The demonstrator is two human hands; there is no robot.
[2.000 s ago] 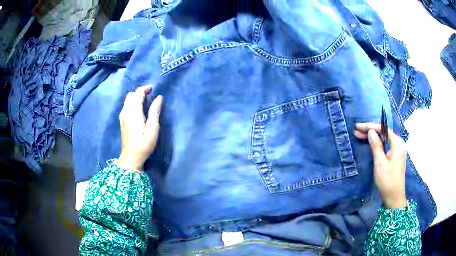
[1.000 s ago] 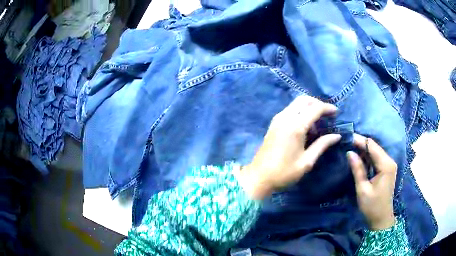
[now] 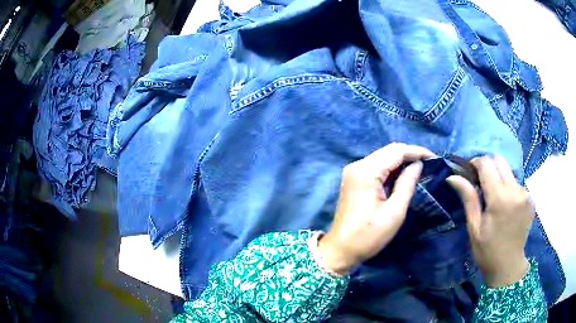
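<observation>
A mid-blue denim garment (image 3: 278, 158) with pale double stitching lies over the table. My left hand (image 3: 379, 205) pinches a dark blue edge of the denim between thumb and fingers. My right hand (image 3: 499, 214) is beside it on the right, thumb and fingers closed on the same dark edge. A stitched dark piece (image 3: 432, 200), apparently the pocket, shows between the hands. A dark tool is not clearly visible in my right hand; the fingers hide what lies in the palm.
A heap of ruffled blue denim pieces (image 3: 79, 126) lies at the left, with pale cloth (image 3: 117, 25) above it. The white table edge (image 3: 148, 262) shows at lower left. The grey floor (image 3: 82, 265) has a yellow line. More denim (image 3: 561, 11) is at the top right.
My left hand has come from the garment's left side to the right and taken hold of the dark edge. My right hand has closed on it too. The pocket, earlier flat, is now lifted and folded.
</observation>
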